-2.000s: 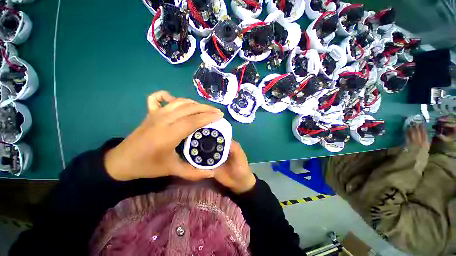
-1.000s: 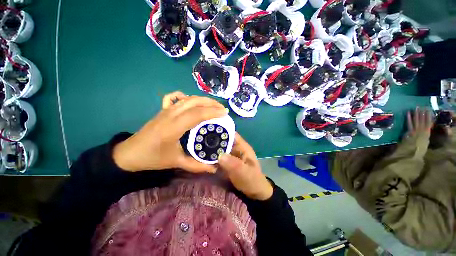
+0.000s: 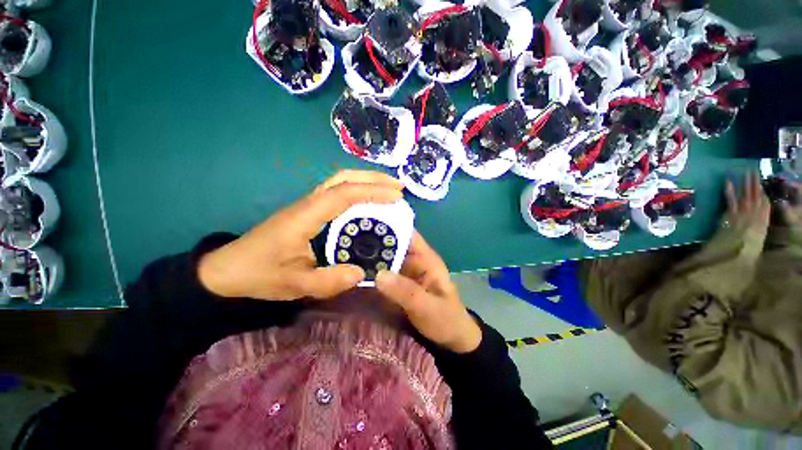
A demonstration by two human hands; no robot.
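Observation:
A white camera housing (image 3: 404,215) is held front up near the bench's front edge. Its face shows a black LED board (image 3: 353,242) with a ring of pale dots around a dark lens (image 3: 368,249). My left hand (image 3: 273,248) grips the housing from the left, with fingers over its top and the thumb at the lower rim of the face. My right hand (image 3: 431,294) holds it from the lower right, thumb tip on the lower rim. The back of the housing is hidden.
Many half-built camera units (image 3: 374,132) with red wires stand on the green bench (image 3: 176,123) ahead and to the right. More units (image 3: 35,136) line the far left beyond a white line. Another person's hand (image 3: 747,206) is at the right; a cardboard box (image 3: 651,422) is below.
My left thumb has come onto the lower rim of the face, beside my right thumb. Earlier my right thumb moved up to the rim. The housing stays held in both hands.

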